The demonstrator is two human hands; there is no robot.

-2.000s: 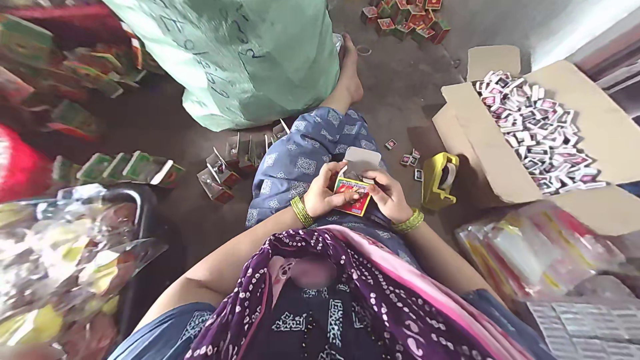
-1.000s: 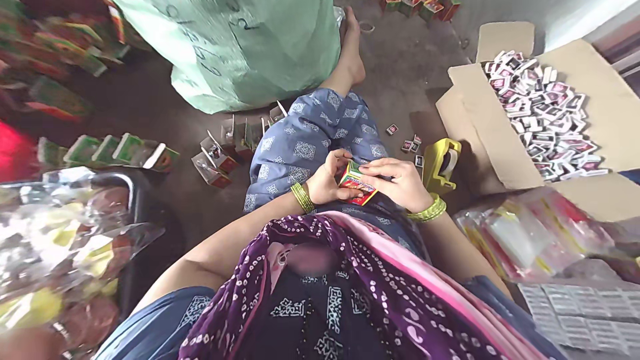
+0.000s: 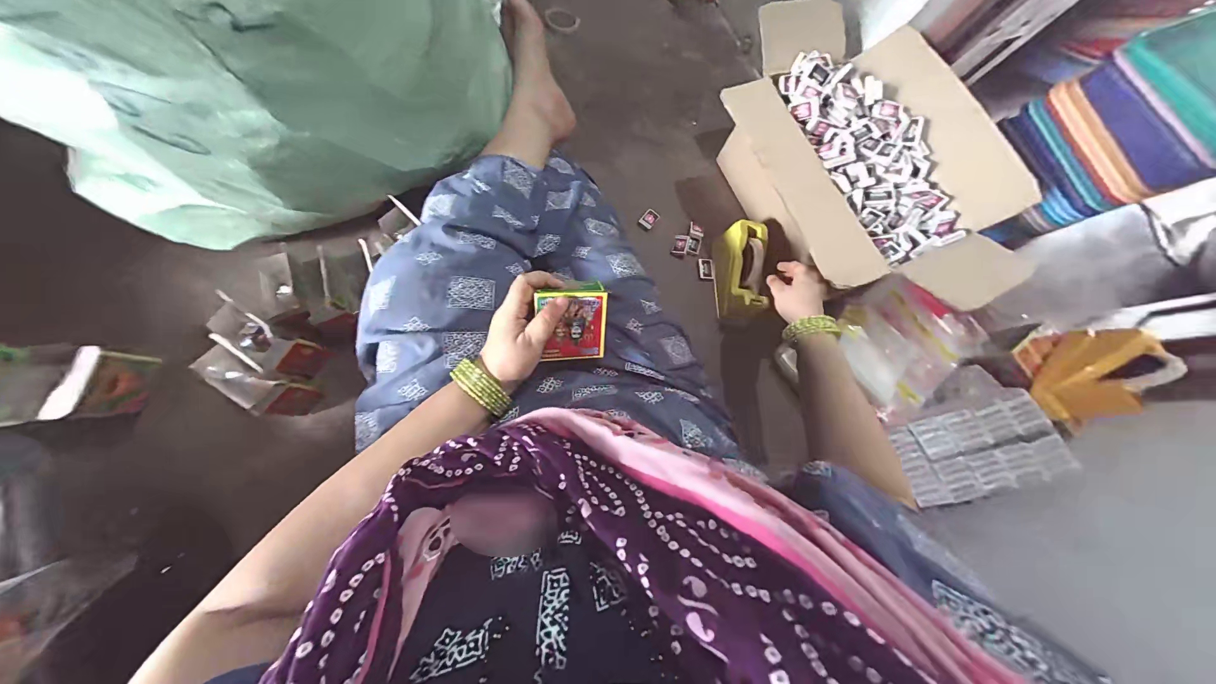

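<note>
My left hand (image 3: 521, 328) grips a small red, yellow and green printed box (image 3: 579, 334) above my lap, thumb on its front face. Off to the right, my right hand (image 3: 796, 290) is beside a yellow tape dispenser (image 3: 730, 275), its fingers partly curled near the dispenser's side. A roll of pale tape sits in the dispenser. Whether the fingertips touch the roll or hold a strip of tape, I cannot tell.
An open cardboard box (image 3: 807, 209) full of small matchbox-like packets (image 3: 869, 157) stands at the upper right. Several loose packets (image 3: 680, 245) lie left of the dispenser. A big green sack (image 3: 285, 104) fills the upper left. Clear-topped packs (image 3: 266, 361) stand left of my leg.
My right hand has left the small printed box and moved right to the tape dispenser. The box, open-flapped two seconds ago, now looks closed and stays in my left hand.
</note>
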